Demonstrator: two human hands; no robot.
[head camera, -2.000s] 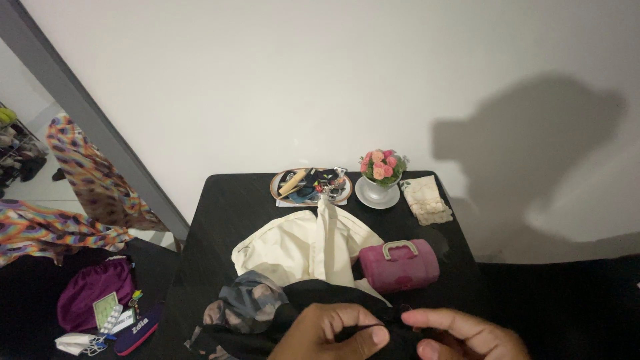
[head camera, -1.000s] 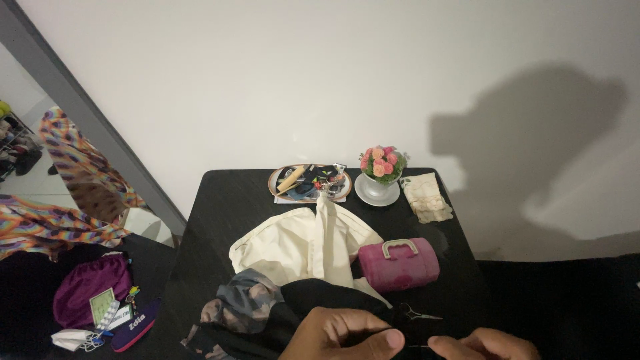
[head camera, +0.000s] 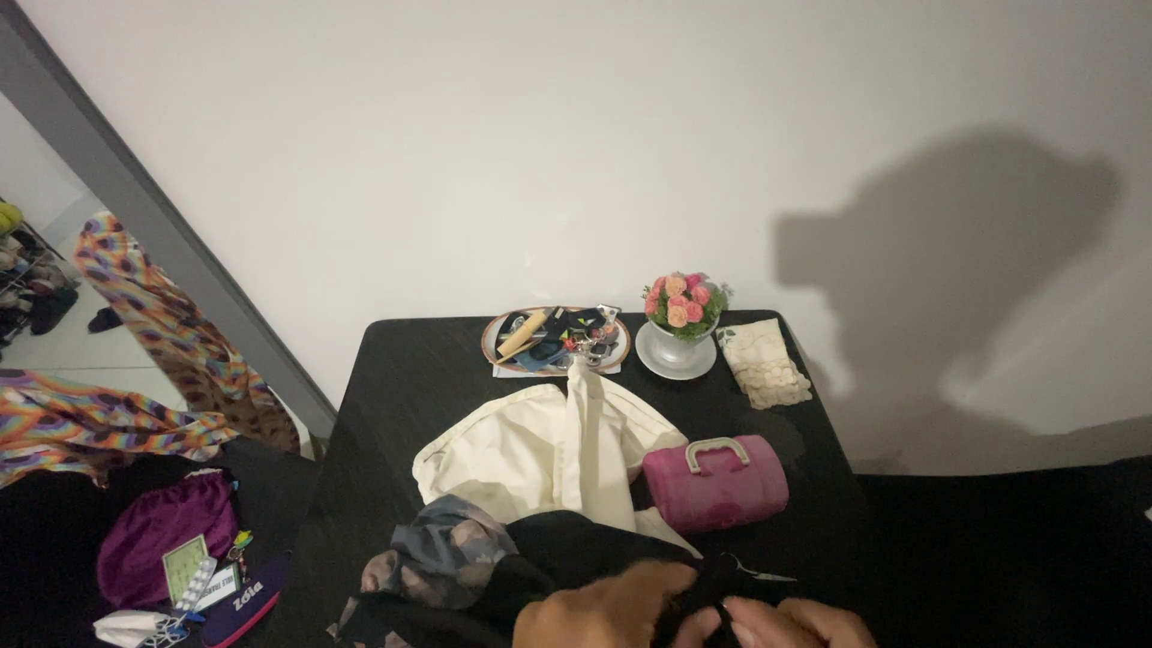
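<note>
My left hand (head camera: 598, 607) and my right hand (head camera: 778, 623) are close together at the bottom edge, fingers bent over dark fabric (head camera: 567, 544). Both pinch at the dark cloth between them; something tiny and bright shows at the right fingertips, too small to name. Grey and pinkish patterned fabric (head camera: 450, 549) lies left of my left hand. Small metal scissors (head camera: 760, 574) rest just beyond my right hand. A cream cloth garment (head camera: 504, 450) spreads over the black table (head camera: 405, 360) behind the dark fabric. Beside it sits a pink case with a pale handle (head camera: 720, 490).
At the table's back stand an oval tray (head camera: 490, 346) of small items, a white flowerpot with artificial roses (head camera: 679, 337) on a saucer (head camera: 675, 364), and folded lace cloth (head camera: 765, 364). A purple bag (head camera: 166, 540) and pouch (head camera: 247, 603) lie left, near a mirror frame (head camera: 180, 216).
My hands were apart one second ago, with the scissors showing between and beyond them; now they have come together over the dark cloth.
</note>
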